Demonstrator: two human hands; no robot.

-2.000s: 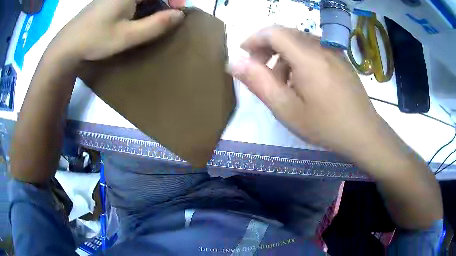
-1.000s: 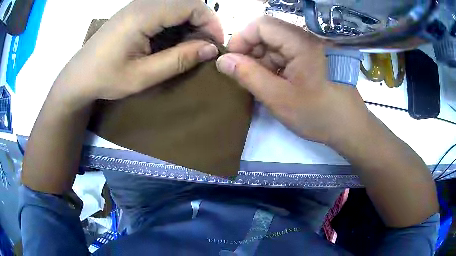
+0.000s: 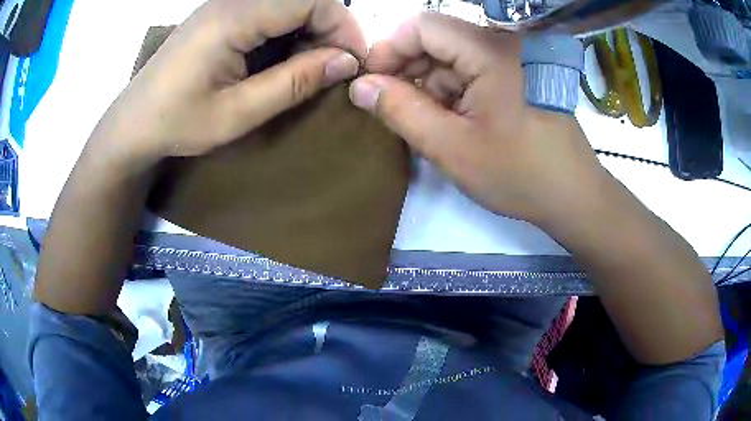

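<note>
A brown fabric piece [image 3: 305,189] hangs from my fingertips over the white table, its lower corner lying over the ruler-marked front edge. My left hand [image 3: 255,90] pinches its upper edge between thumb and fingers, and the palm covers part of the cloth. My right hand [image 3: 461,123] pinches the same edge just to the right, thumb and index fingertip close to the left thumb. The fingertips nearly touch. A corner of brown cloth also shows behind my left wrist. The exact pinched edge is mostly hidden by the fingers.
A grey ribbed knob [image 3: 552,76] is beside my right hand. Yellow-handled scissors [image 3: 641,78] and a black phone-like rectangle [image 3: 693,123] lie at the right, with a black cable [image 3: 630,158] below. Shiny metal machine parts are at the top. A tape measure strip [image 3: 486,280] runs along the front edge.
Since two seconds ago, my right hand has moved left and taken hold of the cloth edge. The cloth's lower corner has swung right. Since one second ago, the hands are nearly unchanged and the view has shifted.
</note>
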